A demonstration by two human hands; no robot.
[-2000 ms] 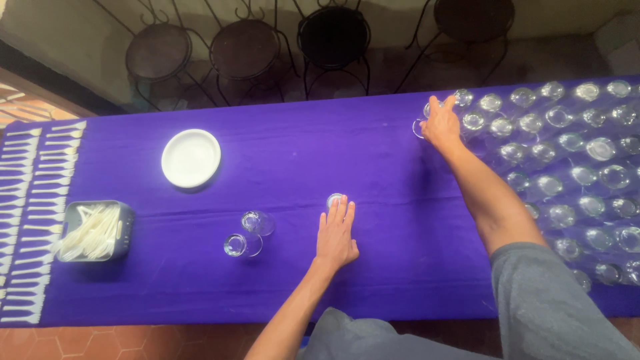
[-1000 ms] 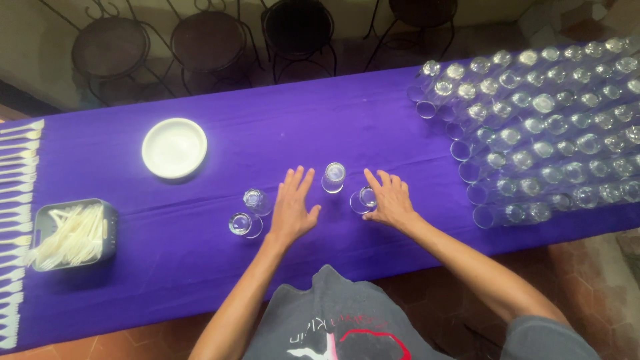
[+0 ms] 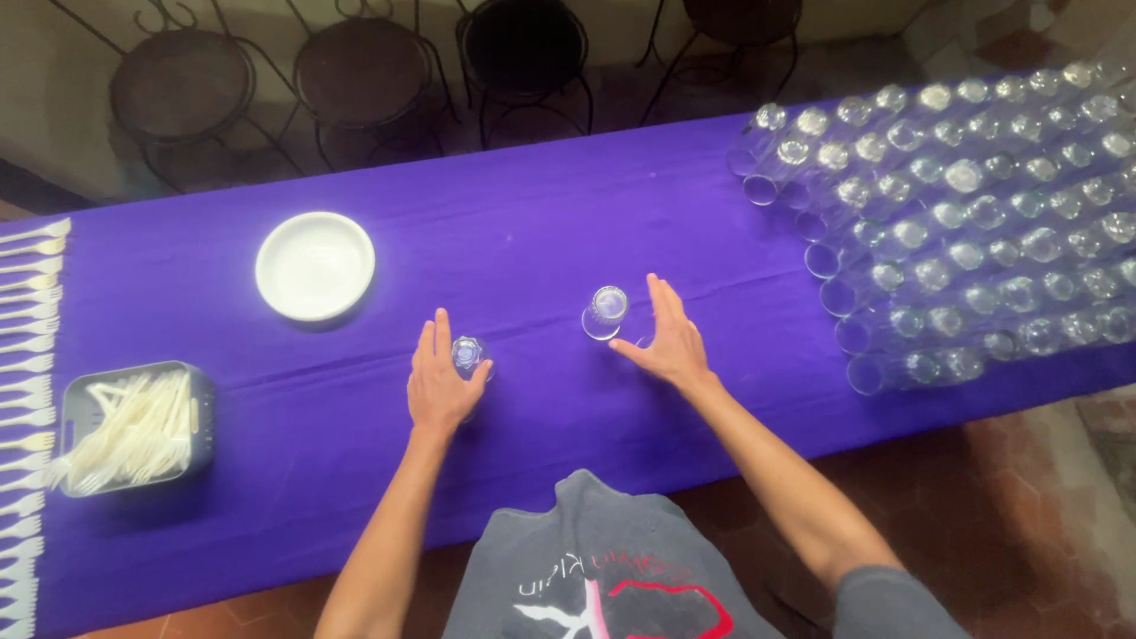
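My left hand (image 3: 444,377) is at an upturned clear glass (image 3: 468,353) on the purple tablecloth, its thumb and fingers around the near side; whether it grips cannot be told. A second glass near it is mostly hidden by the hand. My right hand (image 3: 670,346) is spread with fingers apart, just right of another upturned glass (image 3: 605,312). A faint glass rim shows behind its thumb and palm, and contact is unclear. Many upturned glasses (image 3: 941,213) stand in rows at the right of the table.
A stack of white plates or a bowl (image 3: 315,266) lies left of centre. A grey basket (image 3: 202,417) holds pale plastic forks. More forks (image 3: 31,364) line the left edge of the purple cloth (image 3: 497,231). Several round-seated metal chairs (image 3: 364,71) stand beyond the table.
My right hand has come from the rows of glasses to the table's middle. My left hand has moved left, from near the middle glass to the left pair of glasses.
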